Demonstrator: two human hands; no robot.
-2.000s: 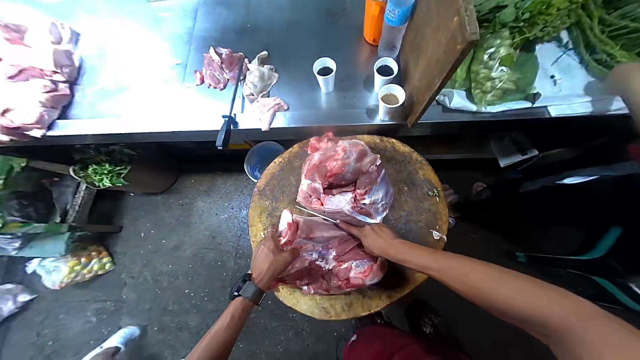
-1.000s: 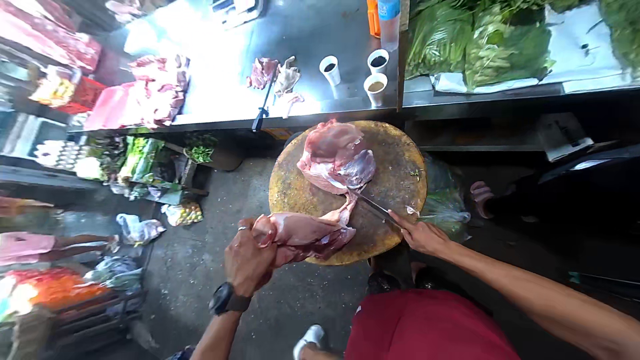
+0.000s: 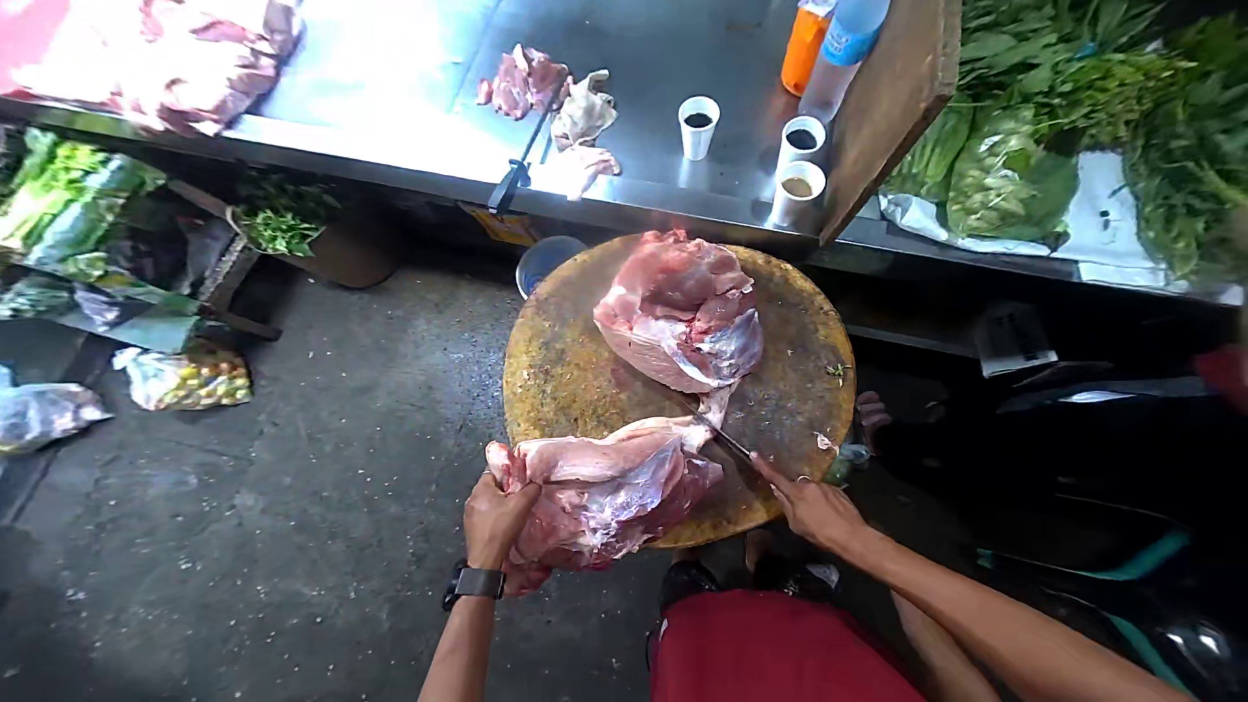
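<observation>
On a round wooden chopping block lies a large piece of raw meat. A second raw meat piece lies nearer me, partly over the block's front left edge, joined to the first by a narrow strip. My left hand, with a watch at the wrist, grips this nearer piece at its left end. My right hand holds a knife, its handle mostly hidden in my fingers and its blade at the strip. The blade's tip lies between the two pieces.
Behind the block runs a metal counter with meat scraps, a dark-handled tool, white cups and bottles. An upright wooden board separates these from leafy greens. A blue container stands behind the block.
Two seconds ago both hands were on the nearer meat, which lay against the other piece. The pieces now lie farther apart, with the strip stretched between them. The view has swung aside and back.
</observation>
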